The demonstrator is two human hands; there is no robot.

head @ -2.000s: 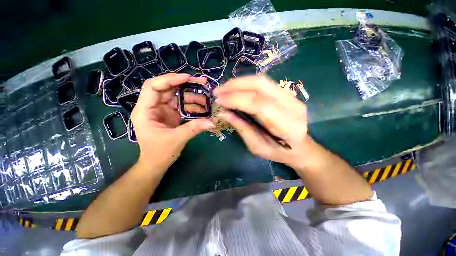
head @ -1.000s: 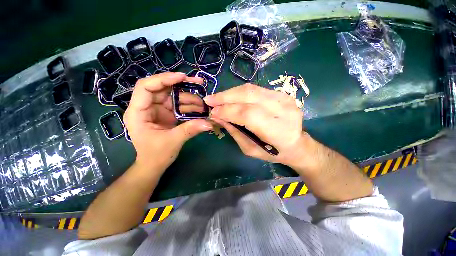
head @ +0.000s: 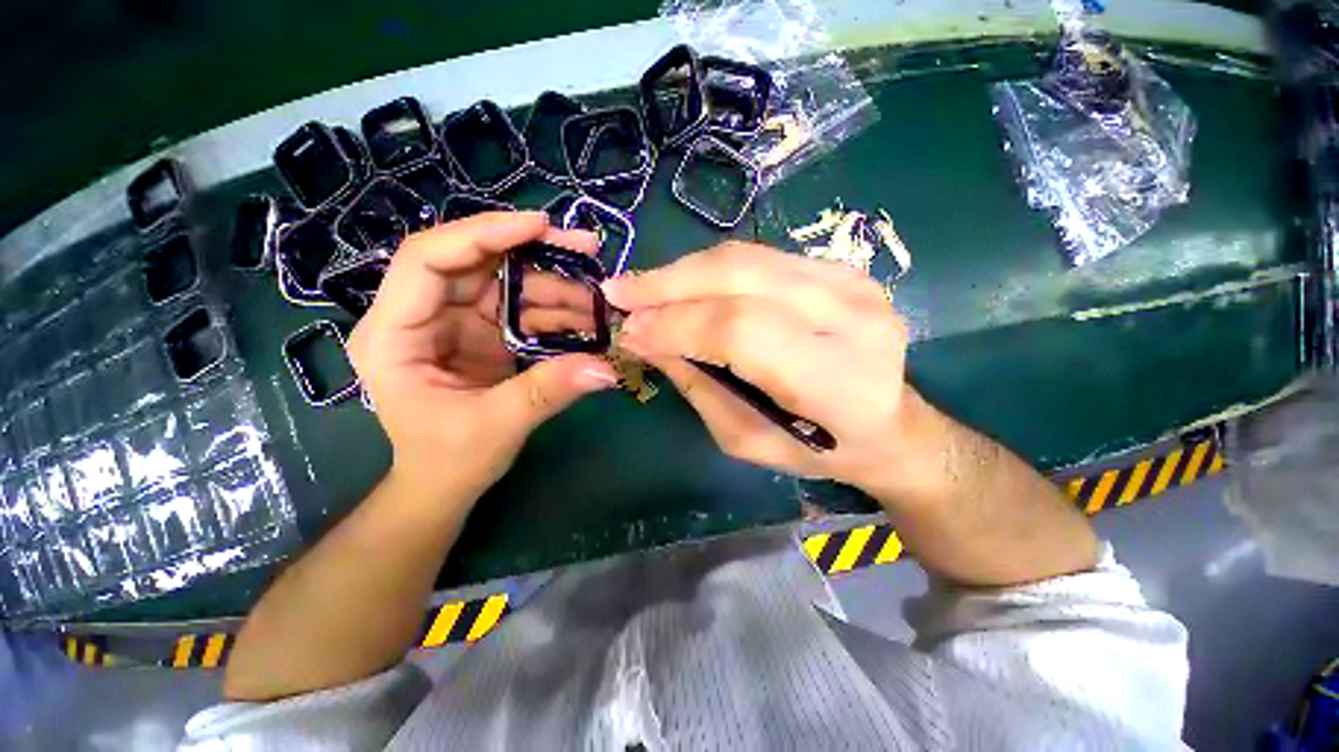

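Note:
My left hand holds a black rounded-square case frame upright between thumb and fingers, its open centre showing the fingers behind. My right hand grips a slim black tool, its rear end pointing down right. The right fingertips are at the frame's right edge; the tool's tip is hidden there. A few small tan parts show on the green bench just below the fingertips; the rest of that pile is hidden by my hands.
A heap of black frames lies behind my hands. A clear blister tray with a column of frames is at left. More tan parts lie behind my right hand. A clear bag is at right, another crinkled bag at the back.
The held frame has shifted slightly left since two seconds ago, with my left hand. My right hand has moved a little, uncovering more of the tan parts behind it.

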